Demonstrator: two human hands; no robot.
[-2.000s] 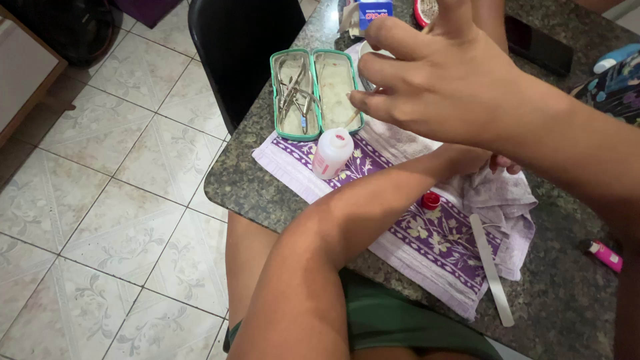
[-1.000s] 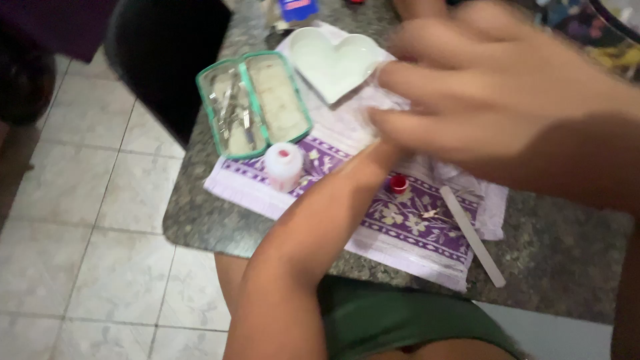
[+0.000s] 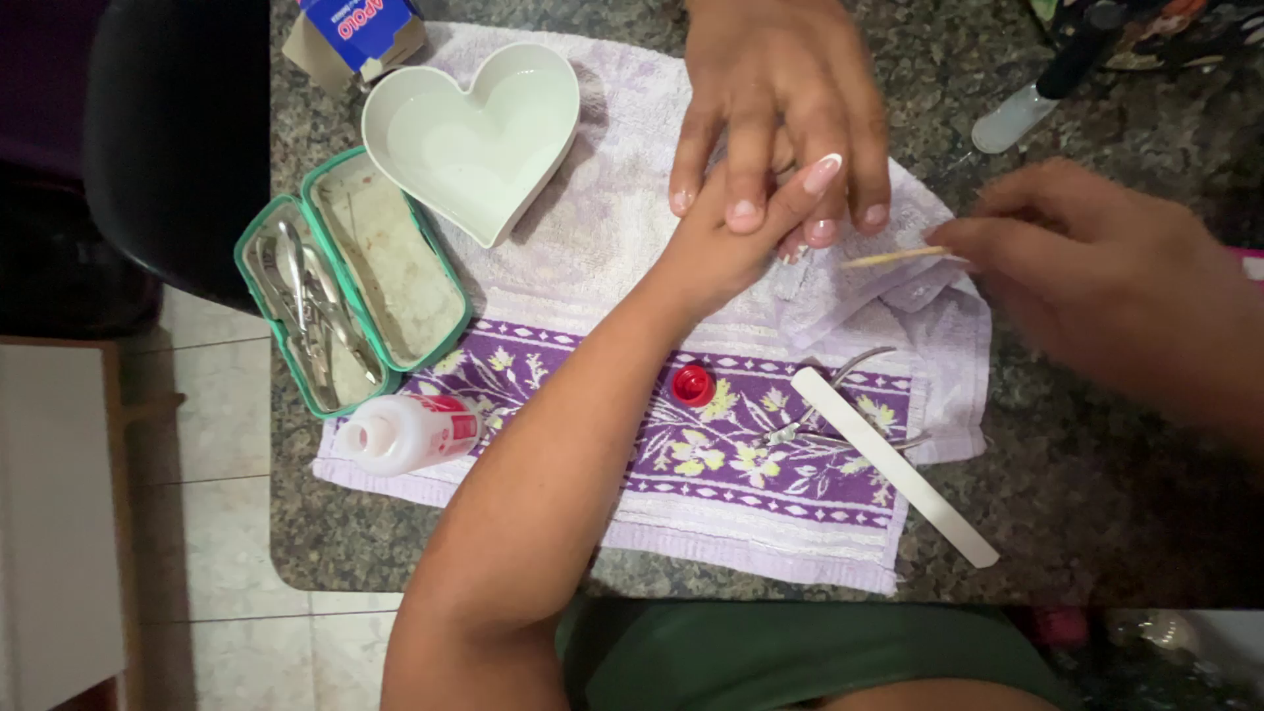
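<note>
My left hand point(image 3: 736, 232) reaches up from the bottom of the view and holds a person's hand point(image 3: 790, 89) by the fingers, my white-tipped thumb over them. That person's hand comes from the top edge, fingers pointing down. At the right, my blurred right hand point(image 3: 1066, 267) pinches a thin wooden stick point(image 3: 894, 258), its tip pointing left, apart from the fingers. Beneath lies a purple and white towel point(image 3: 612, 267). On it are a red cap point(image 3: 693, 385), metal cuticle nippers point(image 3: 790, 434) and a white nail file point(image 3: 894, 464) lying across the nippers' handles.
At left are a heart-shaped white bowl point(image 3: 479, 138), an open green case point(image 3: 390, 267) with metal tools, an uncapped plastic bottle point(image 3: 410, 434) and a blue box point(image 3: 360, 30). A small bottle with a black top point(image 3: 1017, 118) is upper right. The granite table's edge point(image 3: 691, 591) runs below.
My right hand has moved right, away from above my left hand, which now shows around the person's fingers. The view has shifted and come closer to the table.
</note>
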